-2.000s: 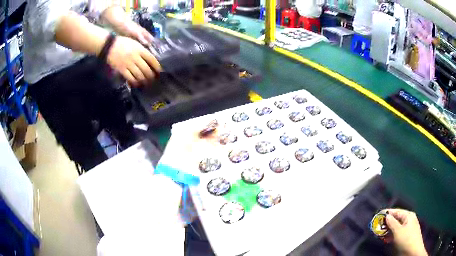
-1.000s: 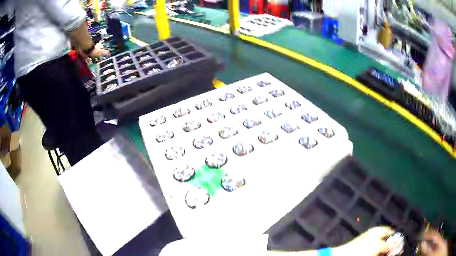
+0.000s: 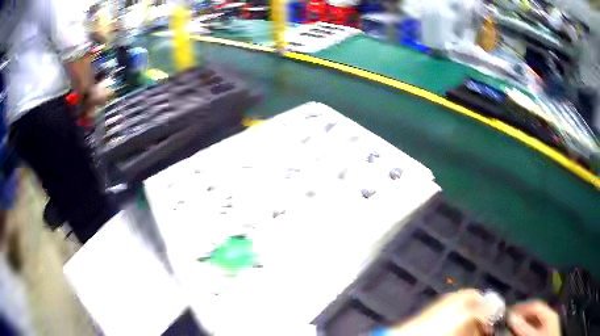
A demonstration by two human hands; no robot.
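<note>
My left hand [image 3: 454, 314], with a blue band at its wrist, is at the lower right, its fingers on a small silvery round module [image 3: 492, 306]. My right hand [image 3: 538, 319] is close beside it, fingers curled; blur hides whether it holds anything. Both hands are over the near black foam compartment tray [image 3: 388, 293], which has deep square pockets and a small orange mark. The white tray [image 3: 329, 262] to its left holds rows of blurred, mottled discs and has a bright green patch [image 3: 231, 254] near its front corner.
A plain white sheet [image 3: 125, 275] lies left of the white tray. Another black foam tray [image 3: 177, 118] stands behind it, with a person [image 3: 39, 85] at the far left. Yellow tape [image 3: 395, 82] edges the green bench [image 3: 368, 128]. A dark device [image 3: 477, 98] is at the back right.
My left hand has come into view at the lower right and holds a silvery module beside my right hand. The trays have shifted left in view. The other person's hands have left the far black tray.
</note>
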